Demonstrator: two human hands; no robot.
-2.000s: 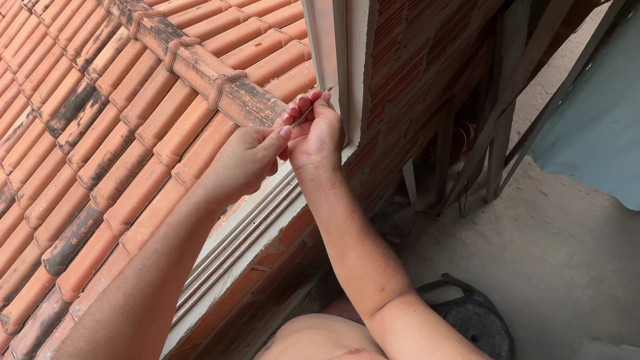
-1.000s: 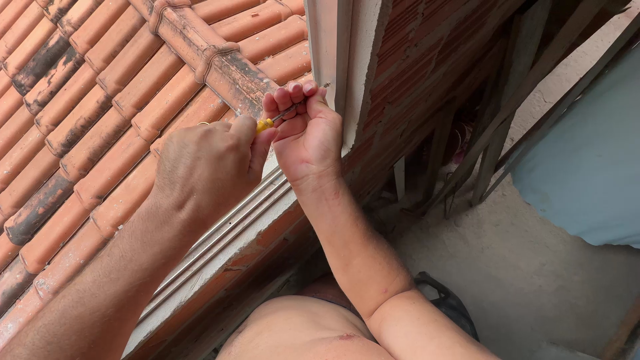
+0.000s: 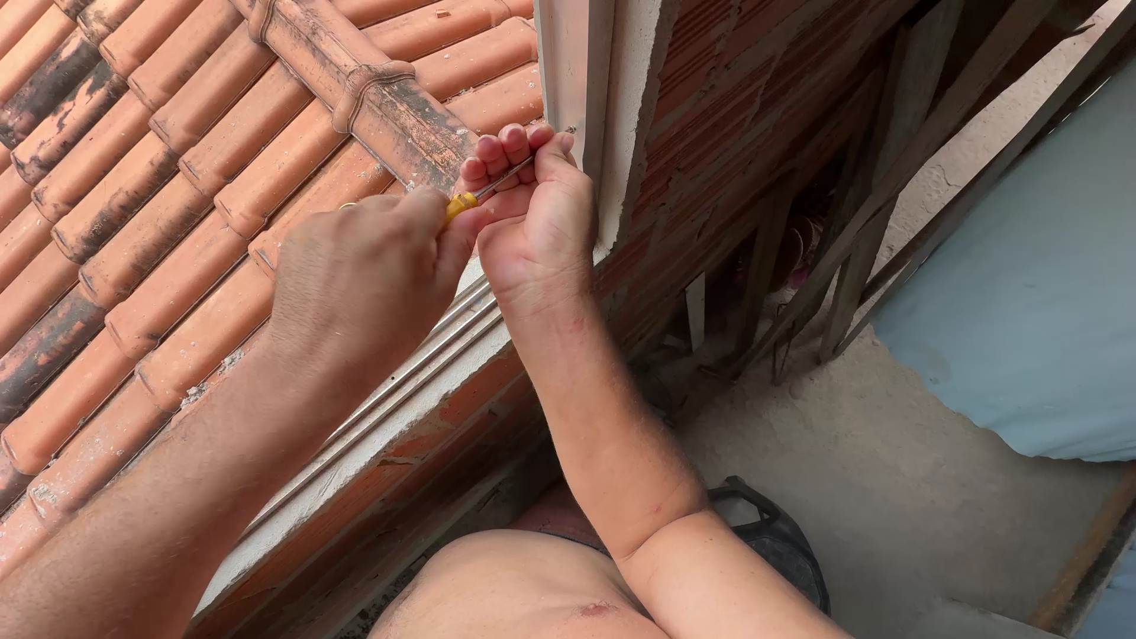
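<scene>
My left hand (image 3: 364, 275), back up, is closed around the yellow handle (image 3: 460, 208) of a screwdriver; most of the handle is hidden in the fist. The thin metal shaft (image 3: 506, 174) runs up and right across the fingers of my right hand (image 3: 537, 209). That hand is palm up, its thumb and fingers closed about the shaft near the tip. A small screw (image 3: 571, 130) shows just beyond the thumb, at the upright of the metal window frame (image 3: 568, 71). Whether it has entered the frame I cannot tell.
Clay roof tiles (image 3: 195, 186) lie outside, left of the window's bottom track (image 3: 417, 359). A hollow-brick wall (image 3: 710, 115) runs along the inside. Wooden boards (image 3: 896, 169), a pale blue sheet (image 3: 1047, 284) and a black plastic seat (image 3: 781, 541) are at the right and below.
Two seconds ago my left fingertips were pinched near my right fingers with no yellow handle showing; now that hand is around the handle and farther back. My right hand stays beside the frame.
</scene>
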